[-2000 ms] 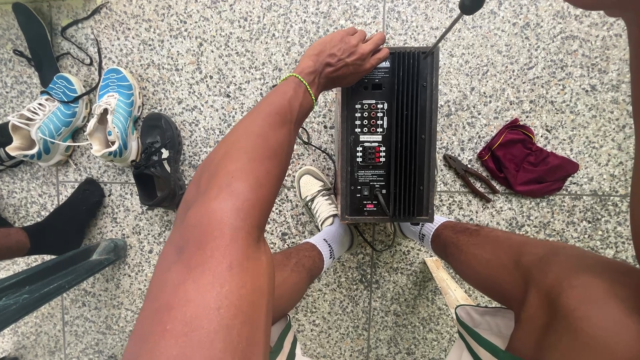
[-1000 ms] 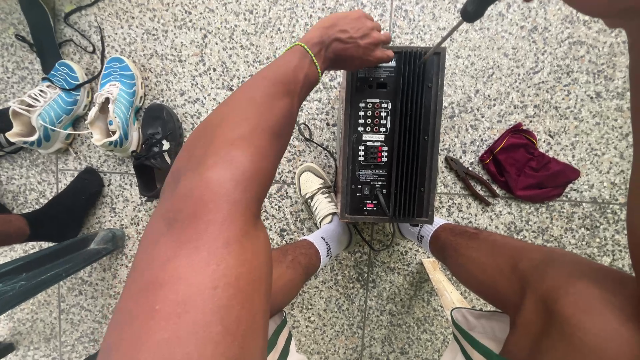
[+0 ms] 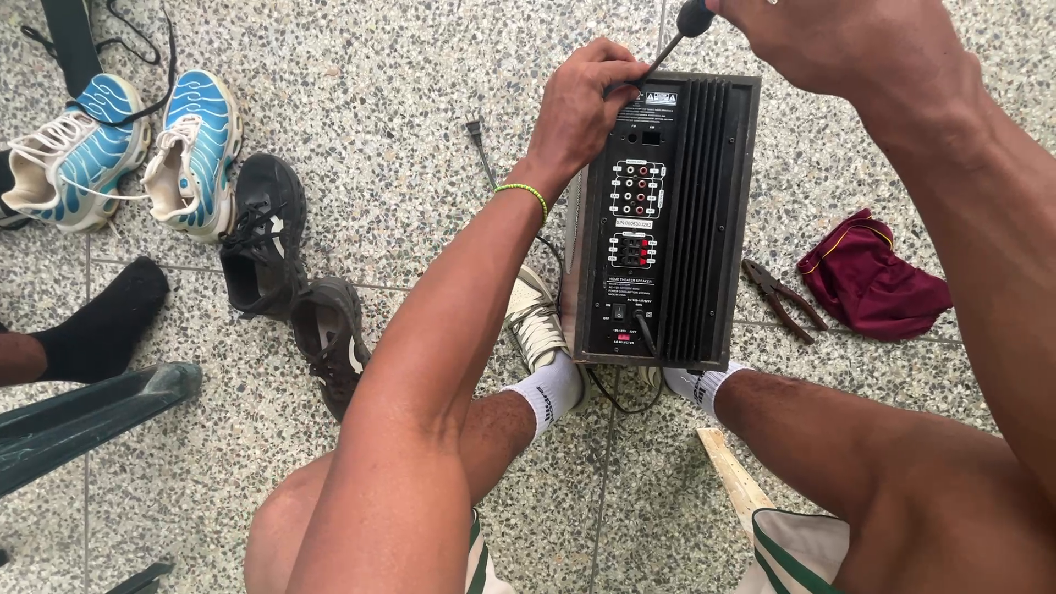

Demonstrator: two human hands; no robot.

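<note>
A black home theater speaker [image 3: 701, 223] stands between my feet, its rear panel with jacks, switch and heat-sink fins facing up. My left hand [image 3: 582, 107] is at the panel's upper left corner, its thumb and fingers around the shaft tip of a screwdriver [image 3: 695, 18]. My right hand [image 3: 833, 41] holds that screwdriver by its dark handle at the top edge; part of this hand is out of view. The shaft slants down to the corner, where my fingers hide the tip. A power cord [image 3: 643, 334] leaves the panel's lower part.
Slip-joint pliers [image 3: 780, 301] lie right of the speaker, beside a maroon cloth [image 3: 874, 276]. A plug [image 3: 473, 129] lies on the speckled floor to the left. Farther left are blue sneakers [image 3: 194, 153], black shoes [image 3: 264, 239], another person's black-socked foot [image 3: 107, 322] and a dark green chair leg [image 3: 91, 421].
My right hand has come into fuller view at the top with the screwdriver. The screwdriver's shaft has moved left to the panel's upper left corner, where my left fingers now meet it.
</note>
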